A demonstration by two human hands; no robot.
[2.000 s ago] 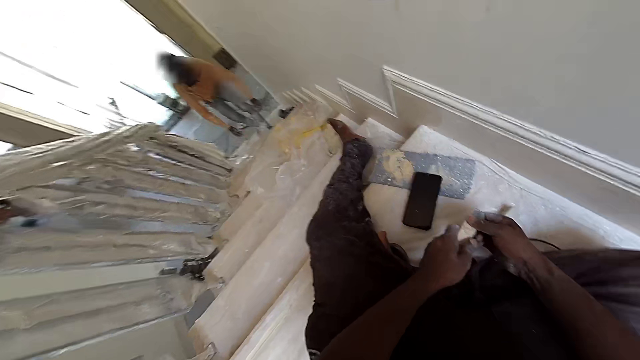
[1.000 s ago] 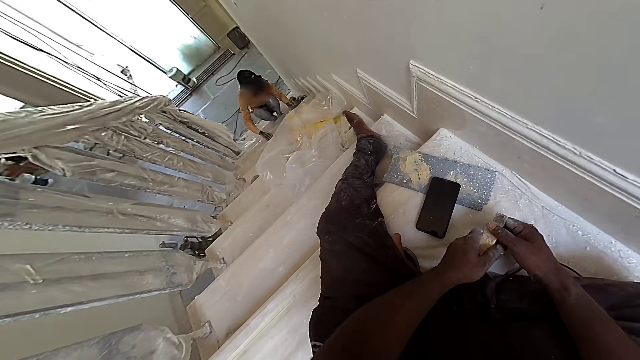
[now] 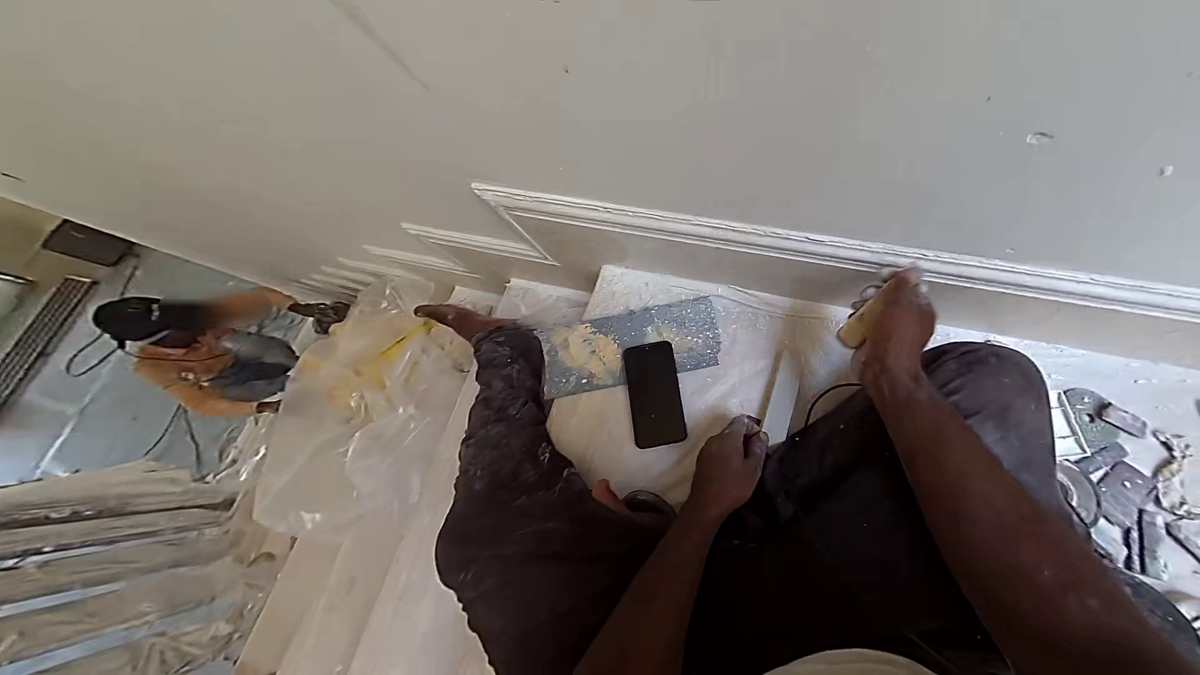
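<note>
My right hand (image 3: 898, 323) is at the white skirting moulding (image 3: 750, 240), its fingers around a small pale-yellow block (image 3: 858, 325). My left hand (image 3: 729, 469) is low above the stair tread and grips a thin, pale flat strip (image 3: 782, 398), perhaps a scraper blade. Left of that hand a black smartphone (image 3: 655, 394) lies partly on a grey speckled board (image 3: 630, 347), which bears smears of yellowish filler. The board rests on the dusty white stair tread (image 3: 577, 431) beside my leg.
Clear plastic sheeting (image 3: 347, 431) covers lower steps. A co-worker (image 3: 202, 352) crouches below at the left. Wrapped balusters (image 3: 112, 553) run along the lower left. Several abrasive discs and blocks (image 3: 1125, 478) lie at the right. A black cable (image 3: 830, 394) curves near my knee.
My hands were together near the phone; now they are apart. The right hand has moved to the moulding with the block, and the left holds the strip. The view has turned markedly toward the wall.
</note>
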